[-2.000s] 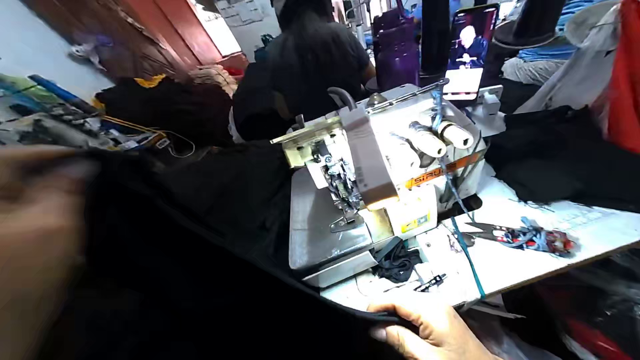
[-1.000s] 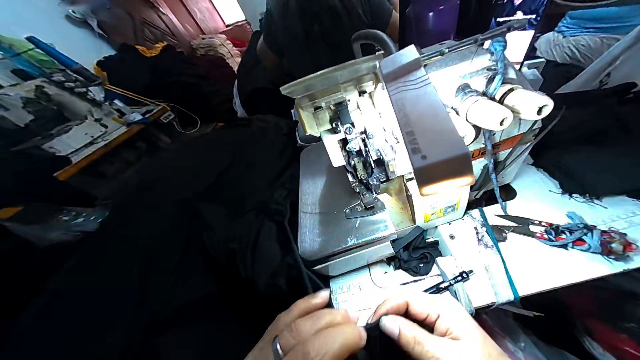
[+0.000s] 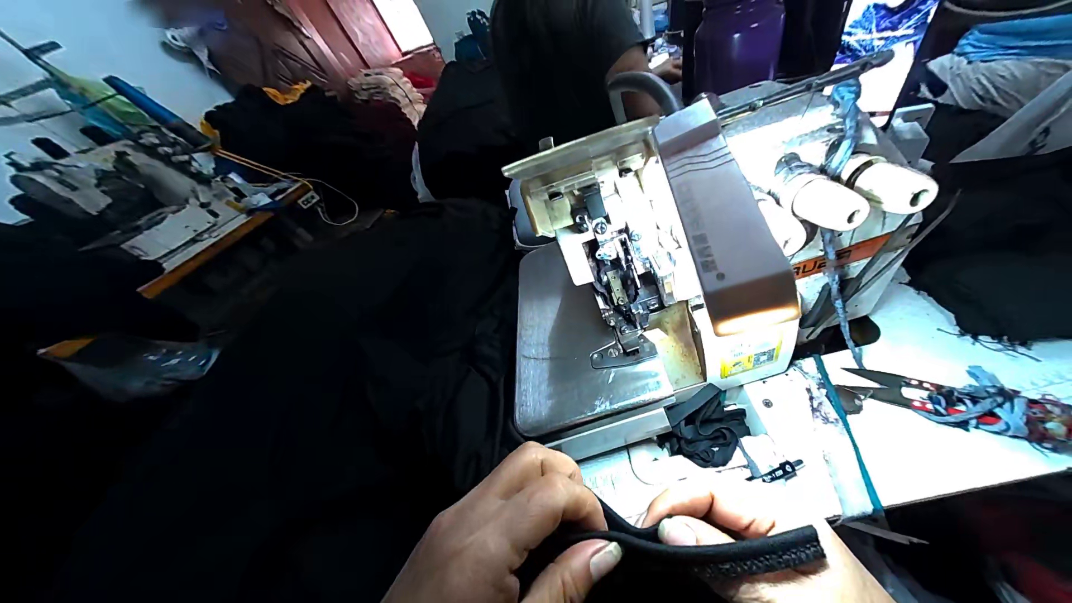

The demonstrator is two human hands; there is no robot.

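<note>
Both hands are at the bottom of the head view, close together in front of an overlock sewing machine (image 3: 586,360). My left hand (image 3: 536,528) pinches a folded edge of black fabric (image 3: 737,554) between thumb and fingers. Just right of it, my right hand (image 3: 720,528) grips the same edge, whose stitched end sticks out over that hand. Much of the black cloth hangs below and to the left. The machine's front cover (image 3: 586,159) is swung up, baring its needle and looper parts. A bunched black fabric strip (image 3: 708,427) lies beside the machine bed.
Scissors with cloth-wrapped handles (image 3: 963,406) lie on the white table (image 3: 946,469) at right. White thread cones (image 3: 829,201) stand by the machine. A purple container (image 3: 737,50) is behind it, near another person (image 3: 561,75). Another sewing machine (image 3: 84,184) stands at left; dark cloth (image 3: 997,243) lies at right.
My left hand, raised at the far left two seconds ago, has come down beside my right hand. The fabric's stitched end now shows between the fingers. The view has moved nearer the machine.
</note>
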